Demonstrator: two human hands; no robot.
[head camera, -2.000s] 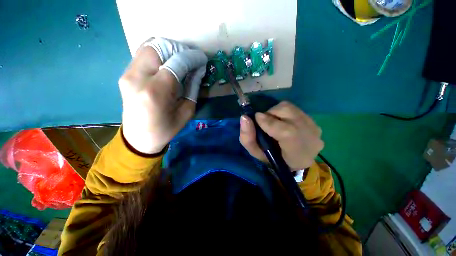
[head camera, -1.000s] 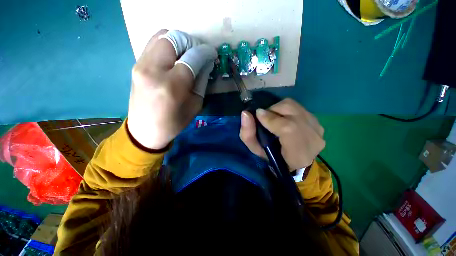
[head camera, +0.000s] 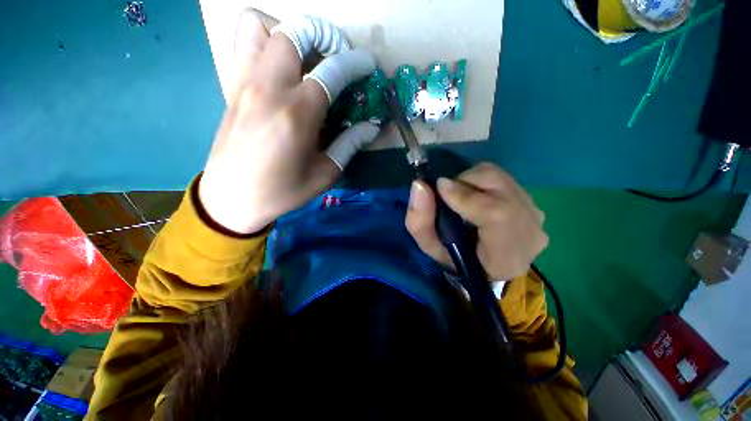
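Note:
The green PCB panel (head camera: 405, 94) lies on the pale card (head camera: 445, 33), with bright glare on its right-hand boards. My left hand (head camera: 276, 123), with white finger cots on its fingertips, holds the panel's left end between thumb and fingers and partly hides it. My right hand (head camera: 486, 222) grips the black handle of the soldering iron (head camera: 417, 156). The iron's silver barrel points up and left, and its tip is at the middle boards of the panel. Whether the tip touches a pad cannot be told.
A small pile of components (head camera: 134, 12) lies at the far left on the mat. At the right are a round holder (head camera: 650, 12), thin green strips (head camera: 663, 62) and a black box (head camera: 726, 74) with a cable. Below the bench are a red bag (head camera: 62, 267) and a cardboard box (head camera: 123, 238).
My left thumb has spread lower, away from the fingers, at the panel's left end. The iron and my right hand have shifted slightly right. The card and panel appear slightly further right.

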